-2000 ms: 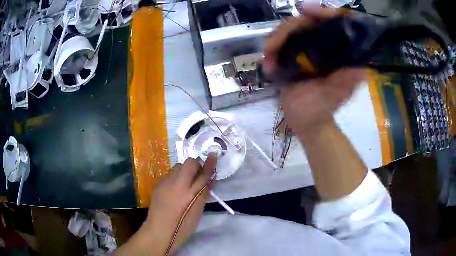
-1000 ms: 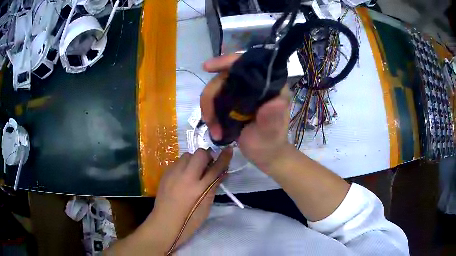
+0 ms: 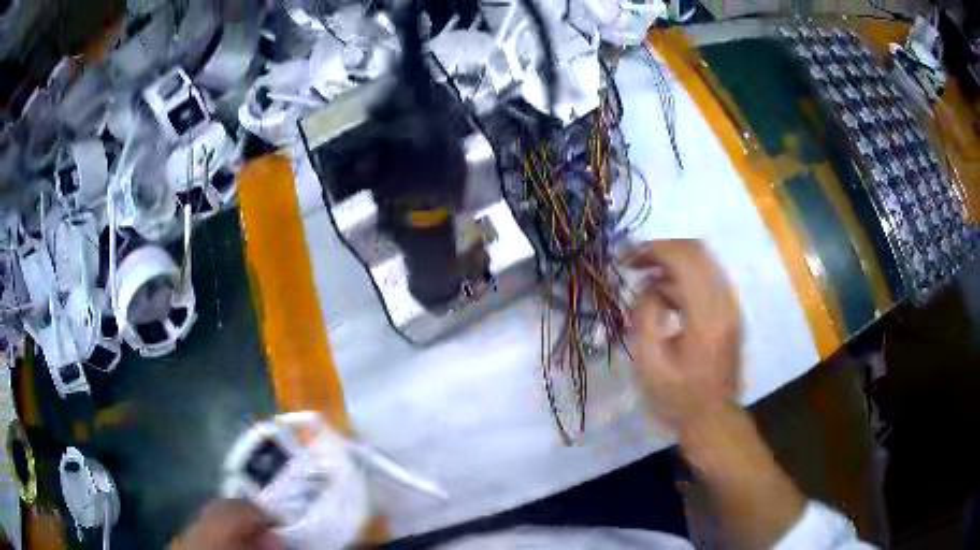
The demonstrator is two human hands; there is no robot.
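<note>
My left hand [image 3: 228,526], partly cut off by the bottom edge, holds a white plastic housing [image 3: 346,489] by its left side. The housing is blurred, has a dark square cut-out and one thin arm pointing right. My right hand [image 3: 693,328] is at the right side of the lead wire bundle [image 3: 575,226], fingers bent. Small pale bits show at its fingertips; blur hides whether it grips them. The black electric screwdriver [image 3: 430,231] hangs upright over the silver screw feeder [image 3: 505,249], with no hand on it.
White housings [image 3: 150,301] are heaped at the back and left. Another housing [image 3: 88,489] lies at the lower left, near a yellow-green tape roll [image 3: 22,462]. A gridded sheet of dark parts [image 3: 892,161] is at the right. Orange tape [image 3: 285,290] edges the white sheet.
My right hand has let go of the screwdriver and moved right to the wires. My left hand and the housing are lower left in view. The camera view has shifted and turned.
</note>
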